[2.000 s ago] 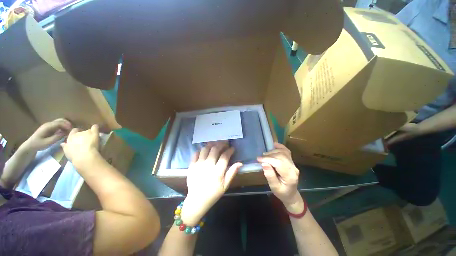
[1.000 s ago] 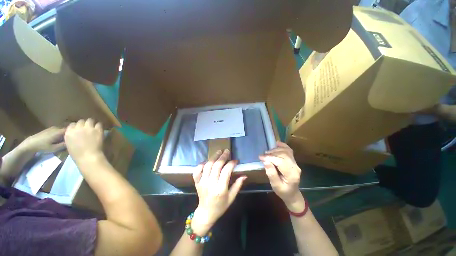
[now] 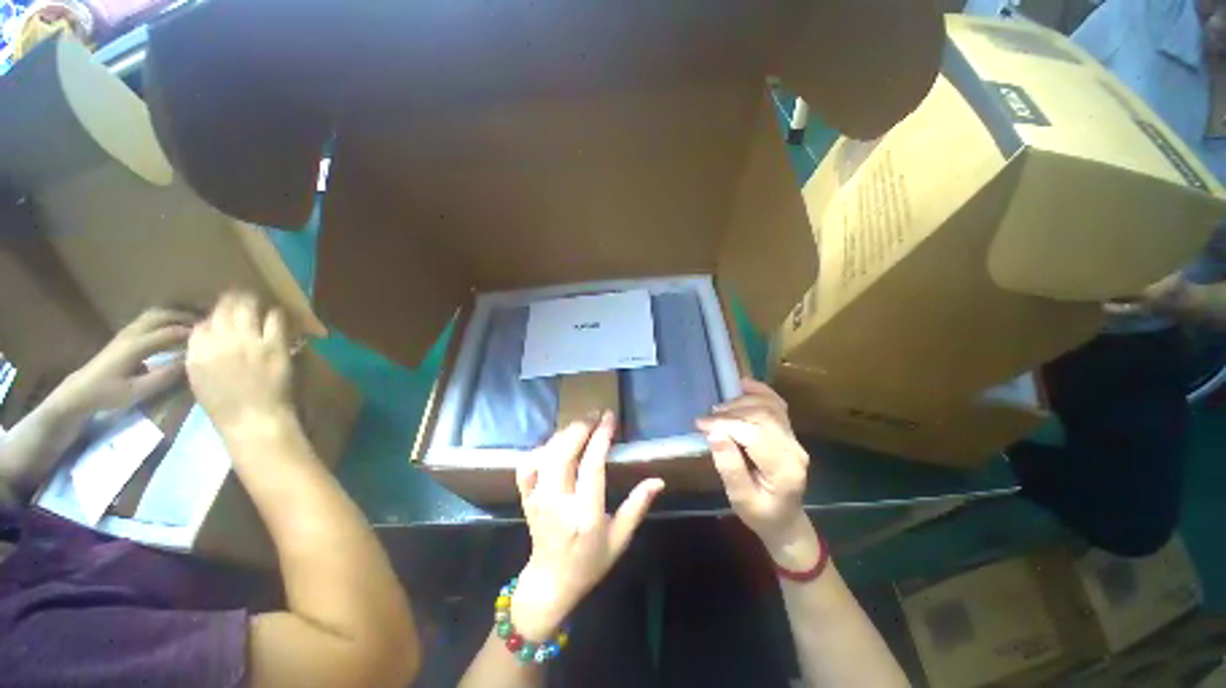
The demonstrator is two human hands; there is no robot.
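An open cardboard carton (image 3: 538, 476) stands in front of me with its tall lid (image 3: 592, 175) raised. Inside its pale foam rim (image 3: 473, 323) lie grey-blue bagged goods (image 3: 672, 370). A white printed card (image 3: 588, 333) lies flat on them, above a narrow brown accessory box (image 3: 588, 395). My left hand (image 3: 571, 497) rests its fingertips on the near end of the accessory box, fingers spread, not gripping. My right hand (image 3: 762, 454) is at the carton's near right corner, fingers bent at the rim; whether it pinches anything there is unclear.
At left, a person's hands (image 3: 242, 356) work over another open carton (image 3: 242, 518) with a white card (image 3: 114, 466). At right stands a printed carton (image 3: 887, 255) with its lid tilted, and another person's hand (image 3: 1163, 298) beyond. Closed cartons (image 3: 988, 625) are at lower right.
My left hand has drawn back towards me from below the card, exposing the accessory box. My right hand has barely moved. The neighbour's hands have shifted over their carton.
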